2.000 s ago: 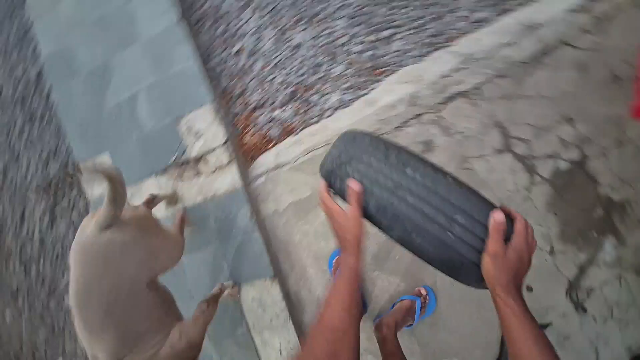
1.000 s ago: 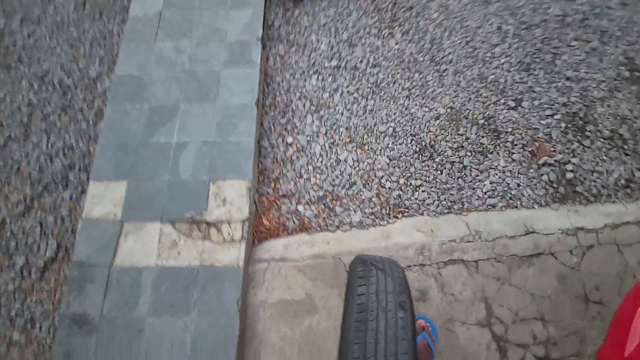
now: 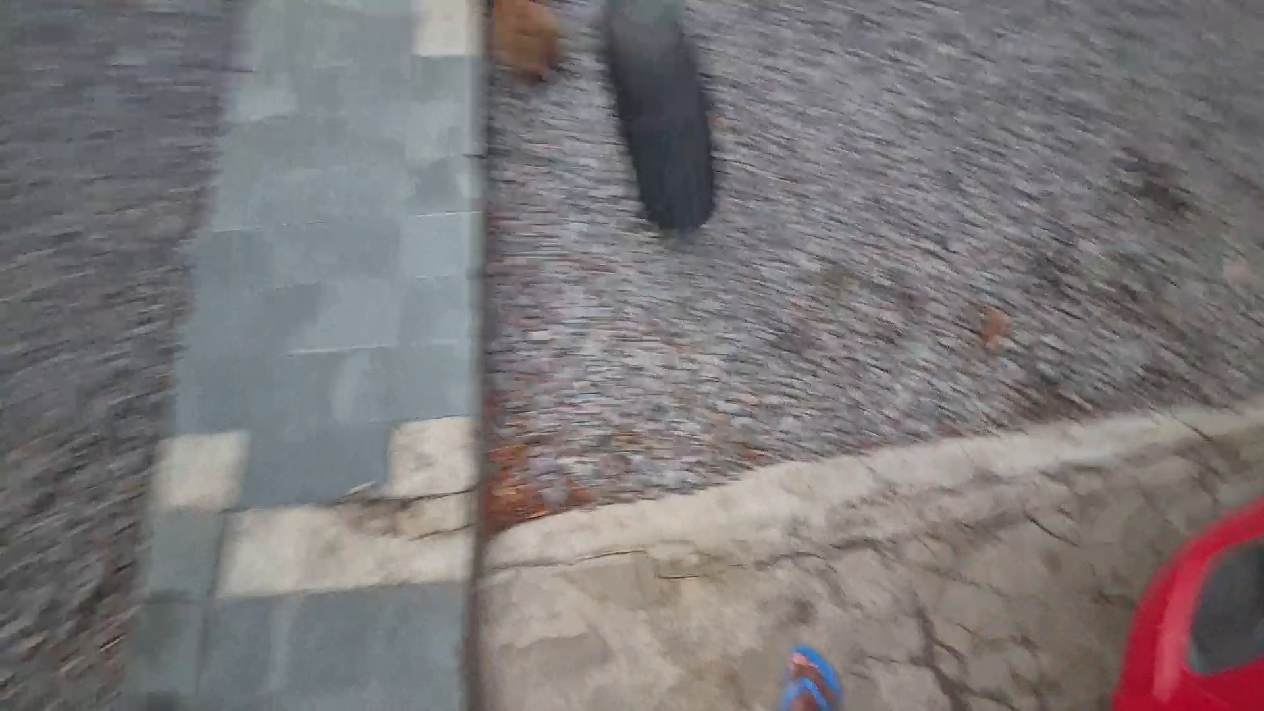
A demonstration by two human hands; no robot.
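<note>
A black rubber tire (image 3: 667,118) stands upright on its tread on the grey gravel, at the top middle of the head view and blurred. Its upper end is cut off by the frame's edge. Neither my left hand nor my right hand shows, and nothing in view touches the tire. One foot in a blue flip-flop (image 3: 812,681) is on the cracked concrete at the bottom.
Left of the gravel (image 3: 839,296) runs a path of grey and pale tiles (image 3: 326,296). A pale concrete edge (image 3: 790,494) borders the gravel. A red object with a dark panel (image 3: 1165,632) is at lower right. Something brown (image 3: 528,39) is near the path, top.
The tire, held between both hands two seconds ago, has left them and moved from the concrete out onto the gravel. My hands and the dog have gone out of view.
</note>
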